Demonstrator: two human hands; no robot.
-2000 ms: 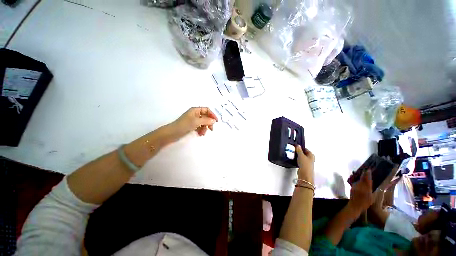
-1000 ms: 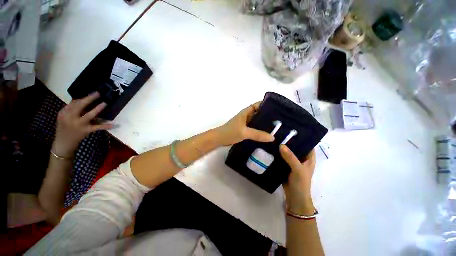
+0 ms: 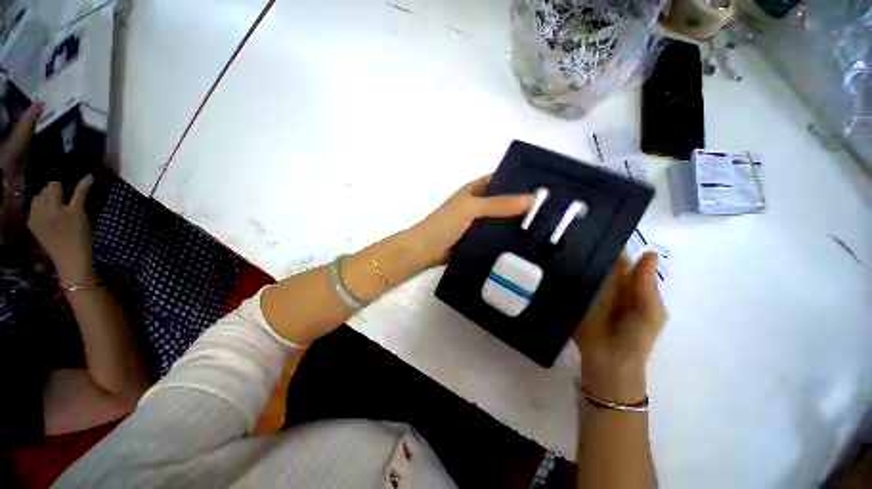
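A black insert tray [image 3: 583, 277] is held tilted above the table, its front towards me. Two white earbuds [image 3: 553, 216] sit side by side in it, above a white charging case [image 3: 512, 285] with a blue strip. My left hand [image 3: 468, 218] grips the tray's upper left edge, thumb on the front beside one earbud. My right hand [image 3: 626, 310] is at the tray's lower right edge, slightly blurred, partly hidden behind it; whether it grips is unclear. Loose printed leaflets [image 3: 623, 153] lie on the table beyond the tray.
A banded leaflet stack [image 3: 729, 181] and a black phone [image 3: 672, 98] lie at the back right. A bag of cables [image 3: 583, 57] and a tape roll [image 3: 700, 14] are behind. On the left, a neighbour's hands [image 3: 62, 220] are beside a white retail box [image 3: 81, 57].
My hands have brought the tray from the right to the centre; it now tilts up more, and my right thumb has left its front. The neighbour's black tray is no longer on the table at left.
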